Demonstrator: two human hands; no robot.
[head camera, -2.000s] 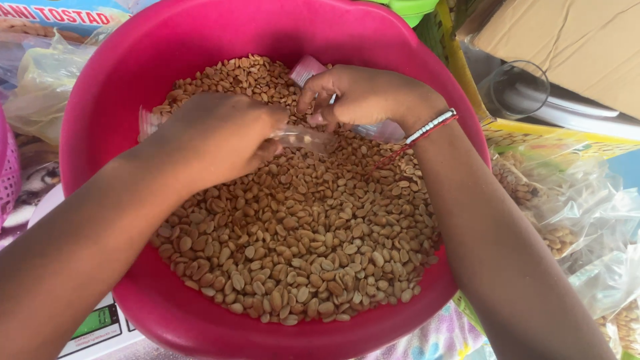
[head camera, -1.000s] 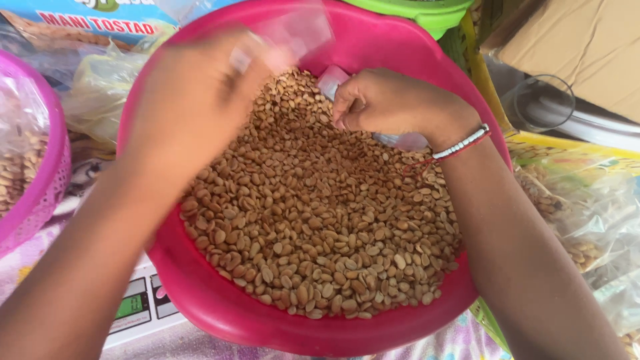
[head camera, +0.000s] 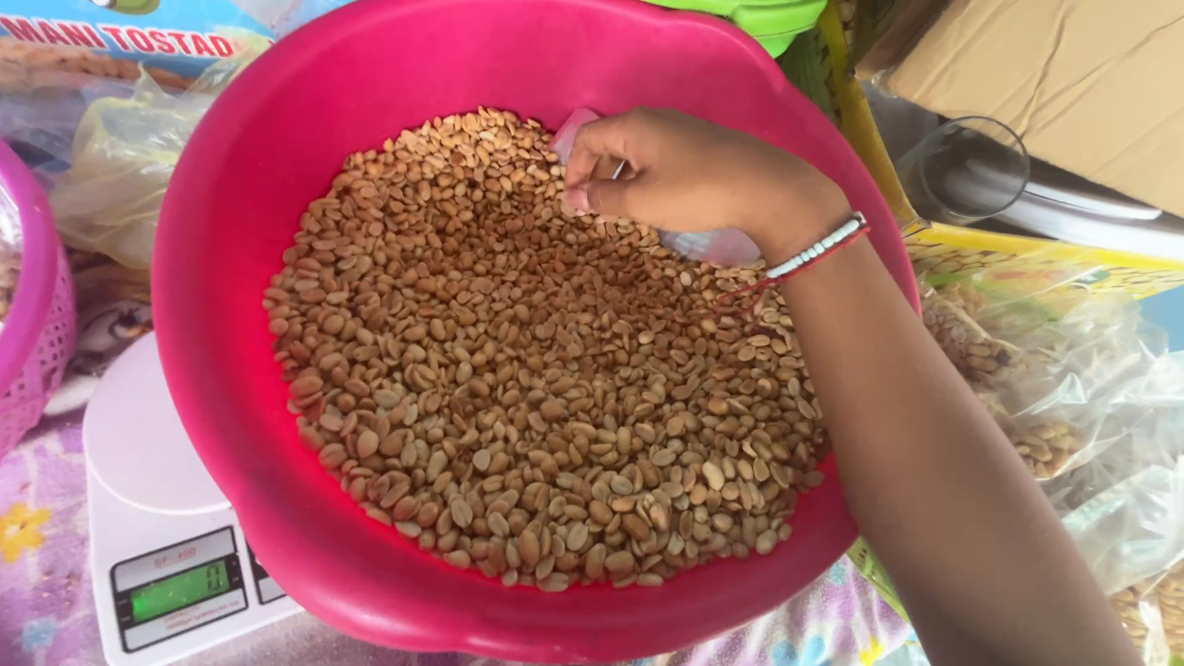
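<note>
Split roasted peanuts (head camera: 555, 370) fill much of a large pink plastic basin (head camera: 217, 231). My right hand (head camera: 661, 171), with a beaded bracelet (head camera: 816, 248) at the wrist, is over the far right of the peanuts. Its thumb and fingers are curled together near the nuts; whether anything is pinched between them is hard to tell. A translucent pinkish piece of plastic (head camera: 573, 129) shows just behind the fingers, and a clear one (head camera: 712, 246) lies under the wrist. My left hand is out of view.
A white digital kitchen scale (head camera: 153, 444) stands left of the basin, partly under its rim. A purple basket (head camera: 37, 314) and a crumpled plastic bag (head camera: 139, 166) are farther left. On the right are bagged nuts (head camera: 1045, 444), a round clear container (head camera: 973, 168) and a cardboard box (head camera: 1054, 83).
My left hand was low over the peanuts, then lifted at the upper left with a clear plastic piece; it has now left the view. My right hand remains at the far right of the nuts.
</note>
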